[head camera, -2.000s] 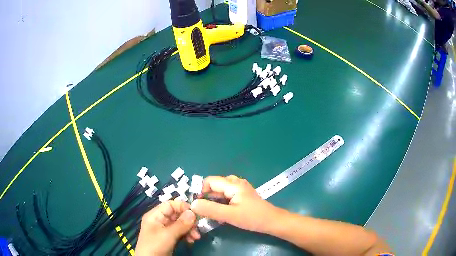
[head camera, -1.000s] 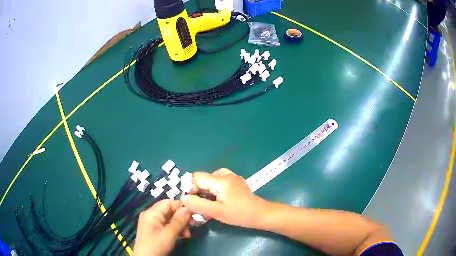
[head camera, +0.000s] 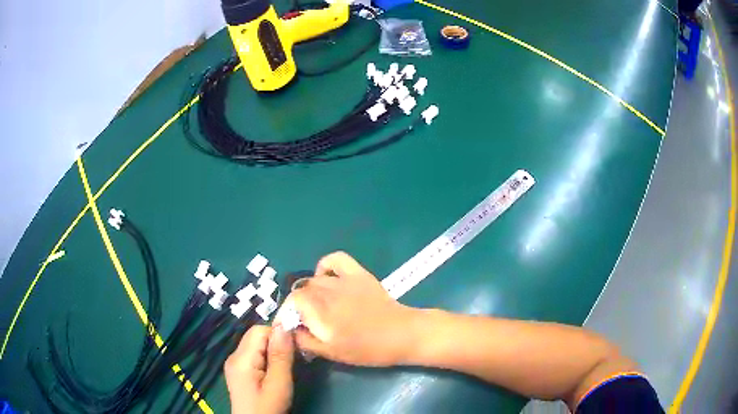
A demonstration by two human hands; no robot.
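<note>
My left hand (head camera: 260, 368) is at the bottom centre, its thumb and fingertips pinching a white connector (head camera: 289, 318) at the end of a wire harness. My right hand (head camera: 348, 311) is against it from the right, fingers curled around the same spot. What lies inside the right palm is hidden. A steel ruler (head camera: 461, 234) lies on the green mat and runs up to the right from under my right hand. Loose black harnesses (head camera: 174, 327) with white connectors lie left of my hands.
A yellow heat gun (head camera: 265, 52) stands at the back left by a curved bundle of black wires (head camera: 243, 148) with clustered connectors. A clear plastic bag (head camera: 405, 37) and a tape roll (head camera: 455, 35) lie at the back. The mat's edge curves down the right side.
My right hand has turned and closed further over the connector. A thin dark loop now shows above the fingers. The whole view has shifted, so the bench things sit higher and further left.
</note>
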